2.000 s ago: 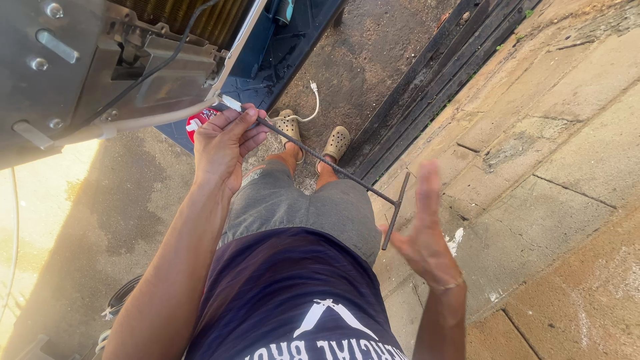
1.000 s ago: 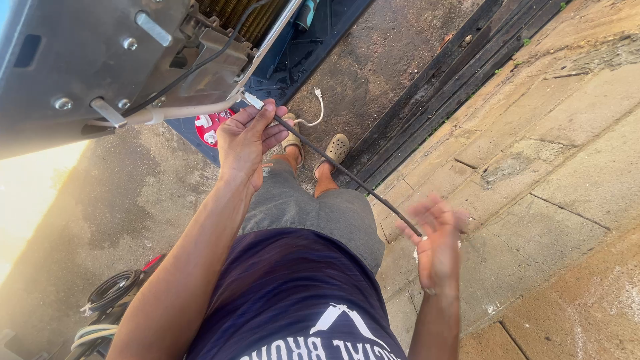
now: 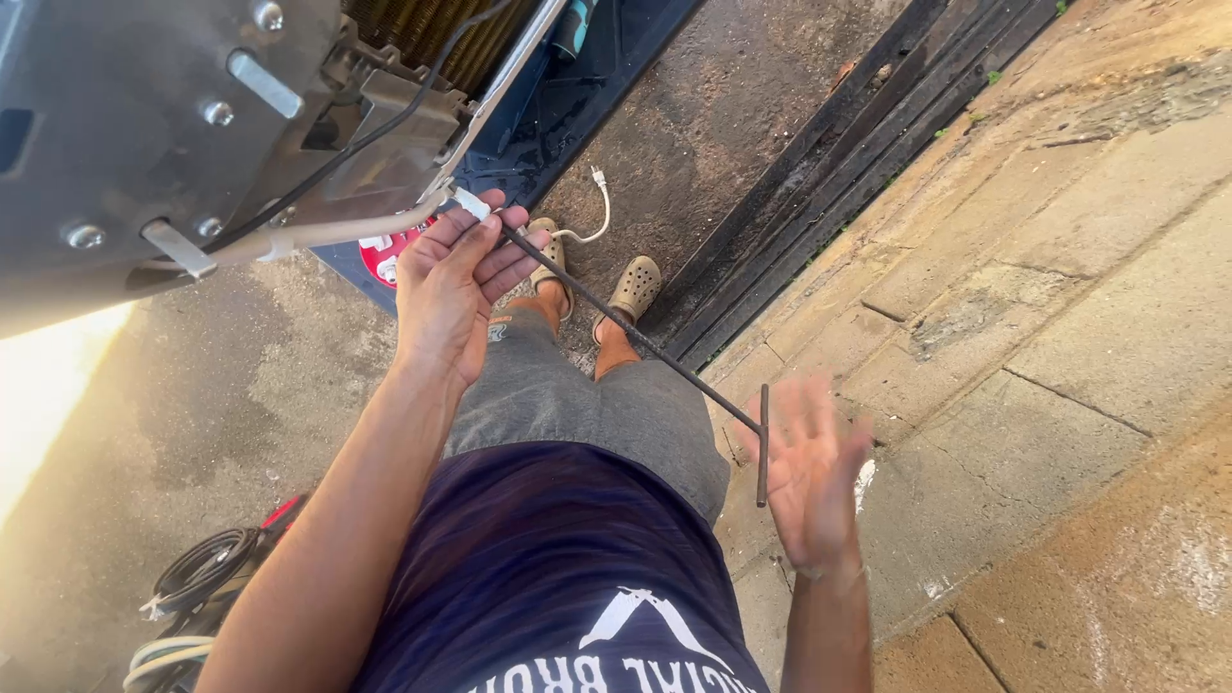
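Note:
My left hand [image 3: 457, 274] pinches the end of a dark metal T-handled rod [image 3: 630, 332], beside a small white piece [image 3: 471, 203] at the corner of a metal appliance housing [image 3: 183, 125]. The rod slants down to the right, and its crossbar lies in front of the palm of my right hand [image 3: 813, 472]. That hand is blurred, with fingers spread and not closed around the bar. Metal fins [image 3: 433, 34] show inside the housing, and a black cable [image 3: 356, 144] runs across it. Whatever the rod's tip touches is hidden by my fingers.
A white power cord [image 3: 604, 207] with a plug lies on the ground near my clogs [image 3: 635, 289]. A dark blue tray [image 3: 577, 106] and a red round item [image 3: 385, 255] sit below the housing. Coiled black hose [image 3: 207, 568] lies lower left; a block wall [image 3: 1039, 404] stands right.
My right hand was over the rod's handle end a second ago; now it is spread behind the crossbar, which has turned compared with two seconds ago. My left hand stays at the housing's corner.

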